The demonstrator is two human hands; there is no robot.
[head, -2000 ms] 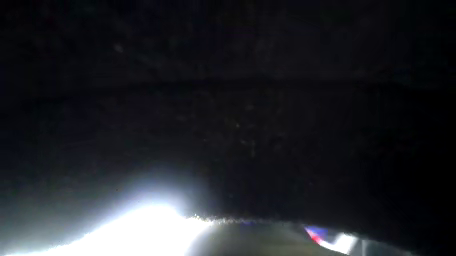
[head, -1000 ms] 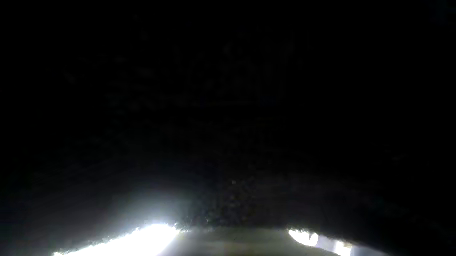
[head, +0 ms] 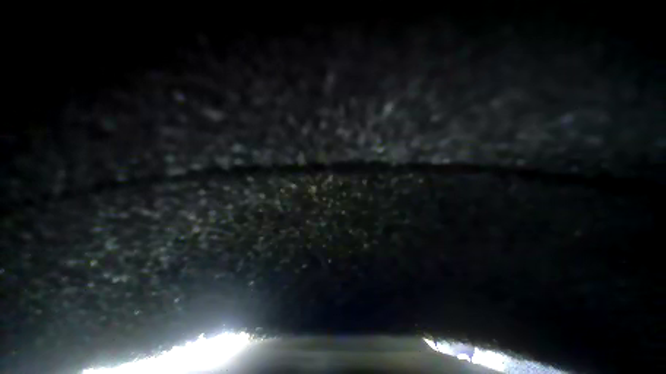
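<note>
A black, fuzzy cloth (head: 321, 212), perhaps a cap or headband, fills nearly all of the head view very close to the lens. A dark curved line, like a seam or fold, crosses it from left to right. Its lower edge is rough and fibrous. Neither my left hand nor my right hand shows, so what they hold or touch cannot be seen.
Below the cloth, a smooth grey-beige surface (head: 336, 354) shows at the bottom middle. A washed-out white glare (head: 182, 356) lies left of it. A small bright patch (head: 482, 357) with a bluish tint lies right of it. The rest is hidden.
The cloth now shows lighter, with speckled fibres and a clearer curved line. Its lower edge sits lower than two seconds ago. The red and blue spot at the lower right is gone.
</note>
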